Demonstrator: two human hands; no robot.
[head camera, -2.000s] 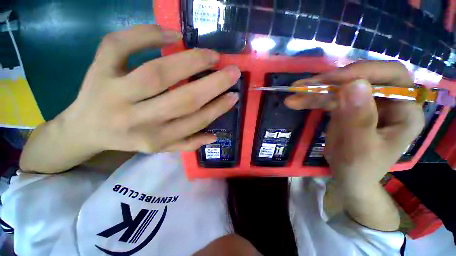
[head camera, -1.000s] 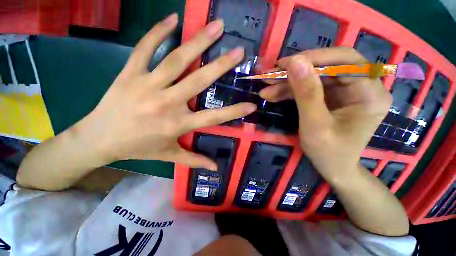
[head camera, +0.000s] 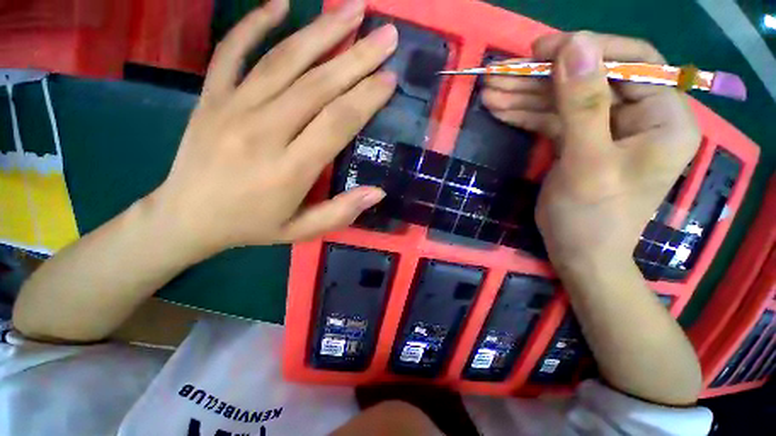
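My right hand (head camera: 608, 128) holds the orange-and-white tweezers (head camera: 634, 74) like a pen. Their pointed tip is over the tray wall just right of the upper left phone (head camera: 408, 111). A small dark square sticker (head camera: 423, 66) shows near that phone's top. My left hand (head camera: 272, 136) is spread with nothing in it, its fingertips over that phone's left side. The glossy sticker sheet (head camera: 464, 194), with dark squares, lies across the upper row of phones, partly hidden by my right hand. The red foam tray (head camera: 412, 247) holds the phones face down.
Lower-row phones (head camera: 357, 298) carry small dark squares and white labels. A red foam stack (head camera: 102, 38) stands at the upper left on the green bench (head camera: 119, 153). A yellow-and-white sheet (head camera: 34, 200) is at the left edge. Another red tray (head camera: 749, 341) is at the lower right.
The tweezers moved up from the sheet to beside the upper left phone's top. My left hand shifted up and left. Lower-row phones that were covered two seconds ago now show dark squares.
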